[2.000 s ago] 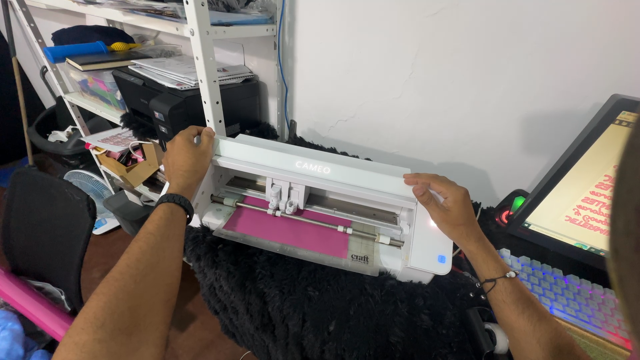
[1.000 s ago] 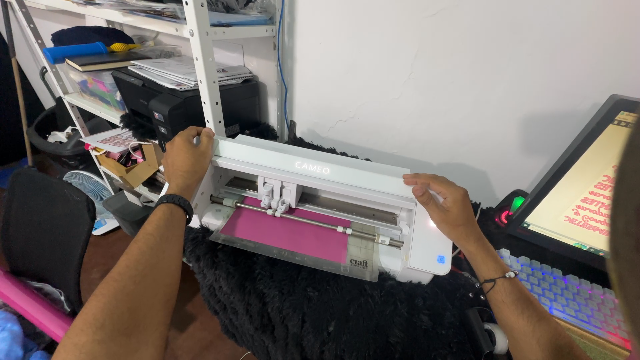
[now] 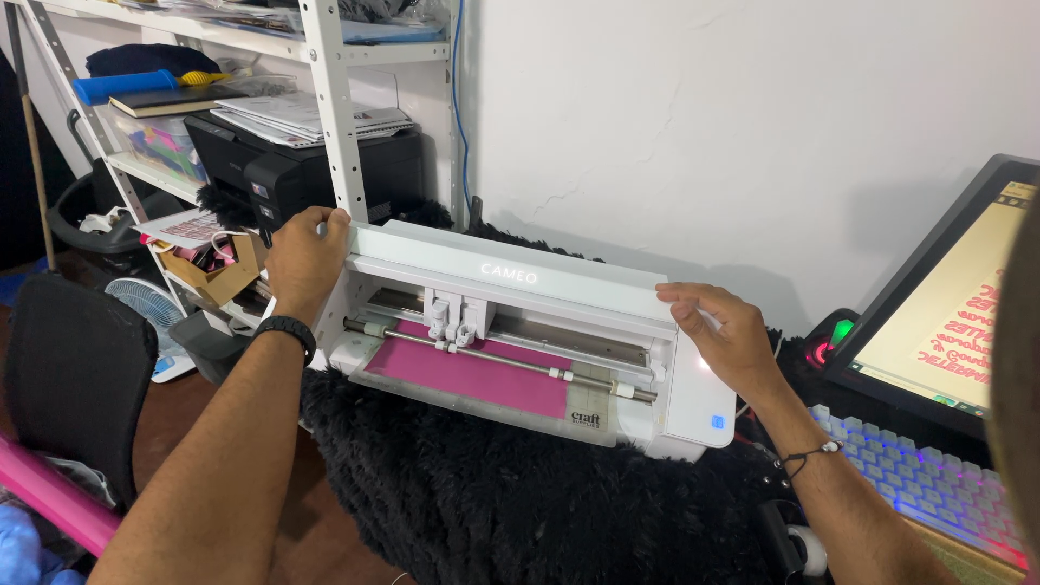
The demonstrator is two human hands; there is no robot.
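A white Cameo cutting machine point(image 3: 601, 294) stands on a black shaggy cover point(image 3: 487, 504), its front open and its name lit. Under its roller bar lies a pink sheet point(image 3: 471, 374) on a translucent cutting mat point(image 3: 600, 396). The twin tool carriage point(image 3: 455, 318) is left of the middle of the rail. My left hand point(image 3: 309, 260) rests on the machine's upper left corner, thumb on top, most fingers hidden behind it. My right hand point(image 3: 723, 333) touches the upper right end with its fingertips, the fingers bent and a little apart. Neither hand lifts the machine.
A white metal shelf point(image 3: 333, 114) at the left holds a black printer point(image 3: 301, 175) with papers on it. A keyboard with lights point(image 3: 918, 479) and a monitor point(image 3: 918, 325) are at the right. A black chair point(image 3: 77, 390) and a fan point(image 3: 142, 313) stand at the lower left.
The mat with the pink sheet sticks out farther toward me than two seconds ago, then slightly less than one second ago. The carriage has shifted a little along its rail. Both hands keep their places.
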